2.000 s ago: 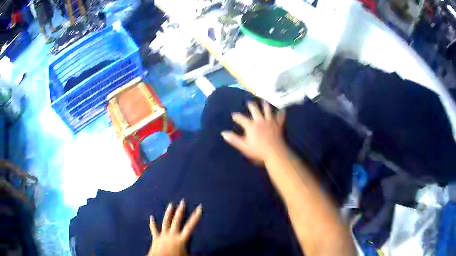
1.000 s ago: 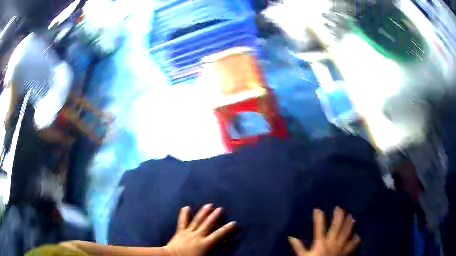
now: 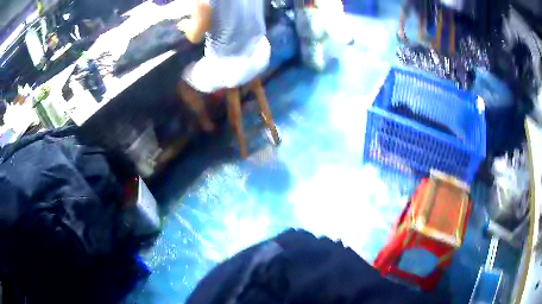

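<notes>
A dark navy garment (image 3: pixel 297 267) lies at the bottom centre and is cut off by the lower edge. Its upper outline is rounded and slightly ragged. Neither of my hands is in the picture, so what they hold is hidden. A large heap of dark navy cloth (image 3: pixel 53 202) with a wrinkled surface fills the lower left.
A blue lattice crate (image 3: pixel 425 119) with dark cloth inside stands on the blue floor at the right. A red stool (image 3: pixel 425 231) stands before it. A person (image 3: pixel 238 35) sits on a wooden-legged stool at a white-topped table (image 3: pixel 128 83) at upper left.
The view has swung left. The crate and red stool now show at the right, and the seated person and cloth heap have come in. Both hands have left the picture.
</notes>
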